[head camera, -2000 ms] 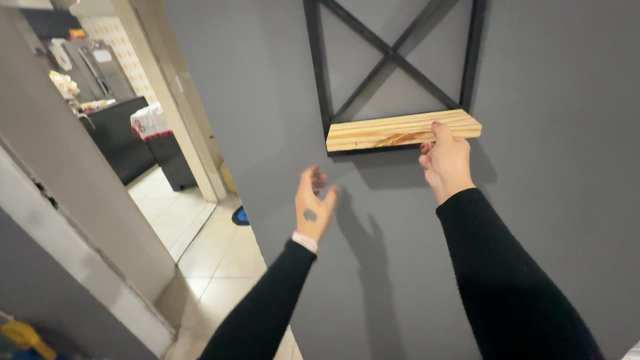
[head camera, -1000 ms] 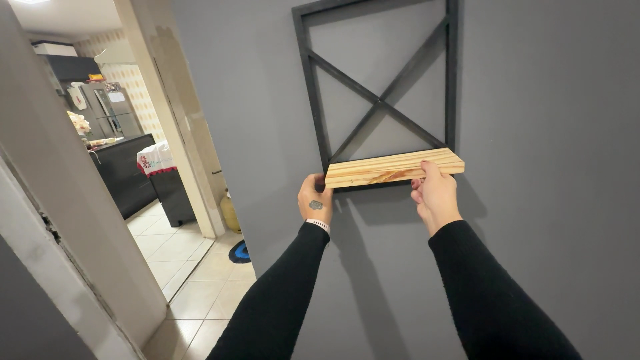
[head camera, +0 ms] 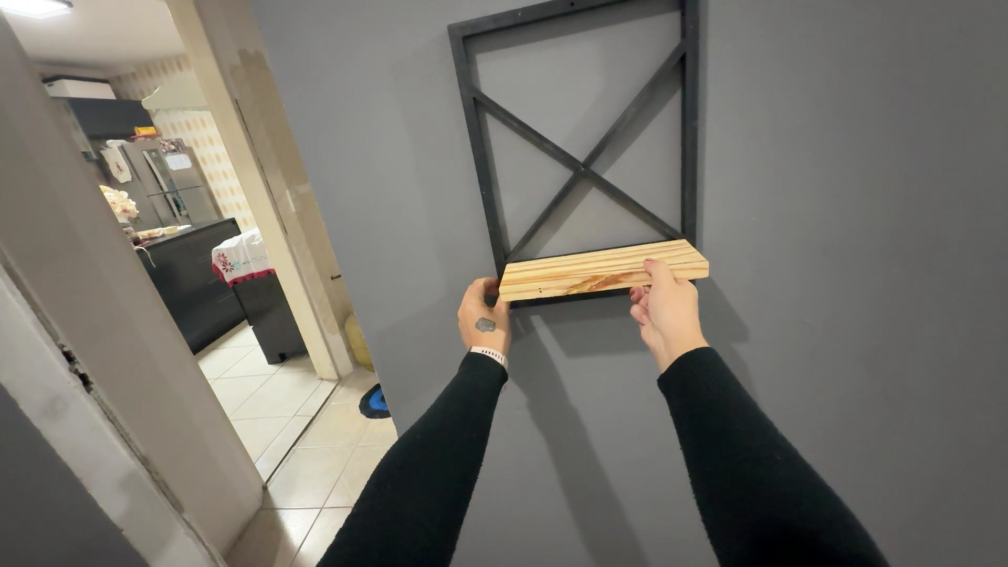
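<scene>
A black rectangular frame with crossed bars (head camera: 581, 167) is against the grey wall. At its bottom edge lies a light wooden board (head camera: 598, 272) with visible grain, its long side facing me. My right hand (head camera: 668, 315) grips the board's front edge near the right end, thumb on top and fingers beneath. At the lower left corner, my left hand (head camera: 484, 316) touches the board's end and the frame's side; its fingertips are partly hidden, so its exact hold is unclear. Dark sleeves cover both arms.
Grey wall (head camera: 850, 236) surrounds the frame. To the left, a doorway with a pale door frame (head camera: 260, 189) opens on a tiled kitchen with a refrigerator (head camera: 169, 181), a dark counter (head camera: 193, 283) and a cloth-covered dark unit (head camera: 272, 319). A blue and black mat (head camera: 376, 402) lies on the floor.
My left hand, apart from the board two seconds ago, has moved up to its left end. My right hand stays on the board's right part. The view has shifted, showing more of the frame.
</scene>
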